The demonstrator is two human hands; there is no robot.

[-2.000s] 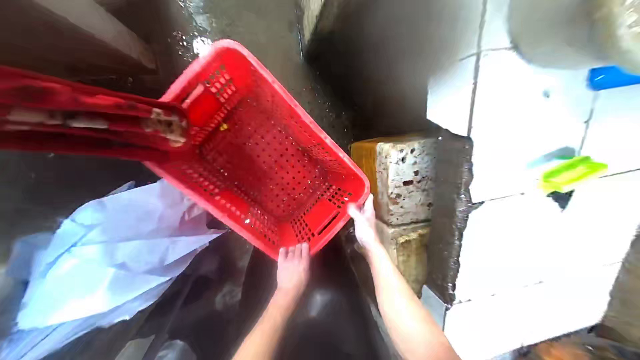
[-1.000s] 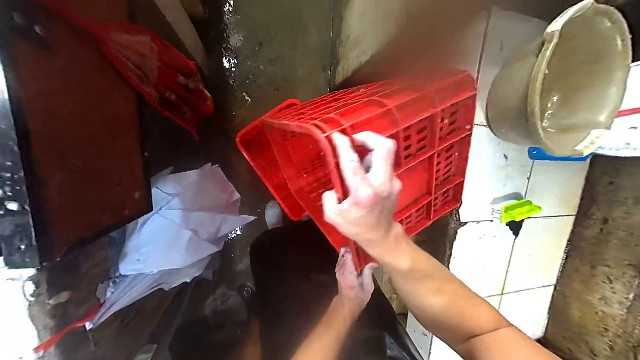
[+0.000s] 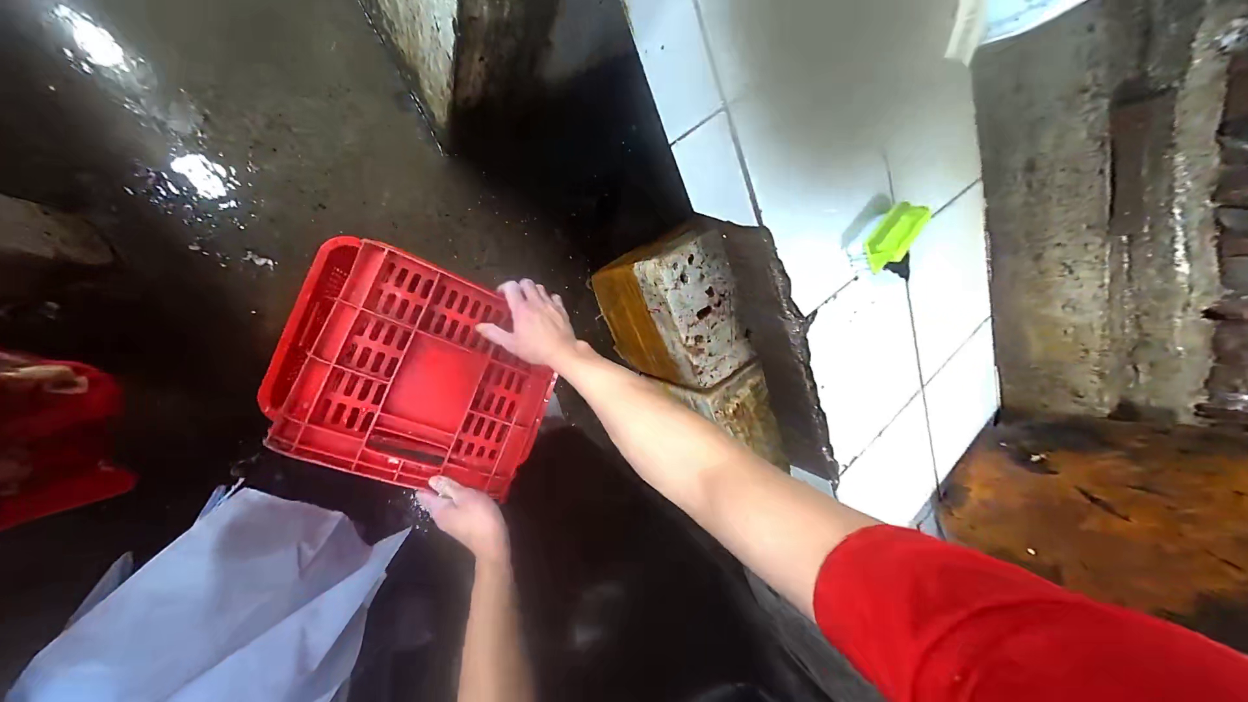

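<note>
A red slotted plastic crate [image 3: 434,380] is held over the dark wet floor, with one slatted outer face turned toward me. My right hand [image 3: 533,324] grips its upper right edge, fingers spread over the slots. At the lower edge, my left hand [image 3: 466,515] holds the rim with the thumb on top; its other fingers are hidden. Below the crate and to its left lies a crumpled white sheet [image 3: 244,604], its material unclear.
Stacked worn blocks [image 3: 697,302] stand right of the crate, beside a white tiled ledge [image 3: 877,390]. A lime-green brush-like item [image 3: 897,237] lies on the tiles. At far left is a red plastic object [image 3: 49,439]. A rusty brown surface [image 3: 1092,517] is at right.
The crate has turned in my hands: its open inside faced me at first, and now a slatted outer face does. It has also moved away from the tiled ledge, to the left.
</note>
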